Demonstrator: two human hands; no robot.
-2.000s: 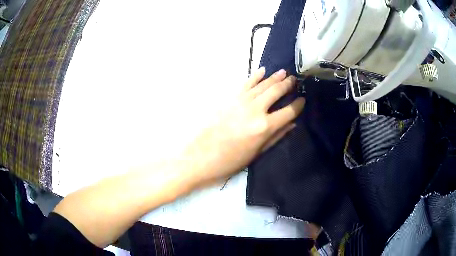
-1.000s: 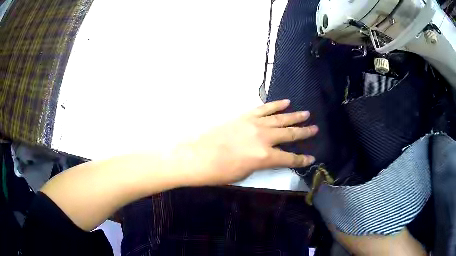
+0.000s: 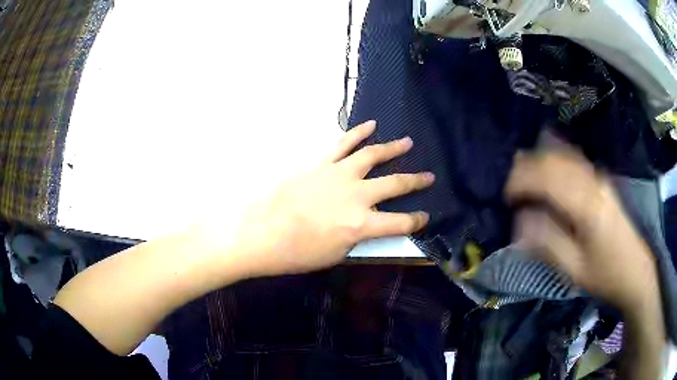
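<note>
The dark navy garment panel lies on the white table and runs up under the machine head. My left hand rests palm down on its left edge, fingers spread, holding nothing. My right hand is over the right part of the garment, blurred, with fingers bent; whether it grips cloth cannot be told. Striped grey-white lining shows below and left of my right hand. More striped cloth shows near the machine. The needle area is small and dark.
The white machine head is at the top, with a ribbed cream knob. Plaid cloth covers the white table's left end. Dark cloth with pale stitch lines hangs below the front edge. Other cloth lies at the lower right.
My right hand has come up from under the striped lining to above the garment. The lining is now bunched lower. My left hand stays spread on the panel. The view has shifted slightly.
</note>
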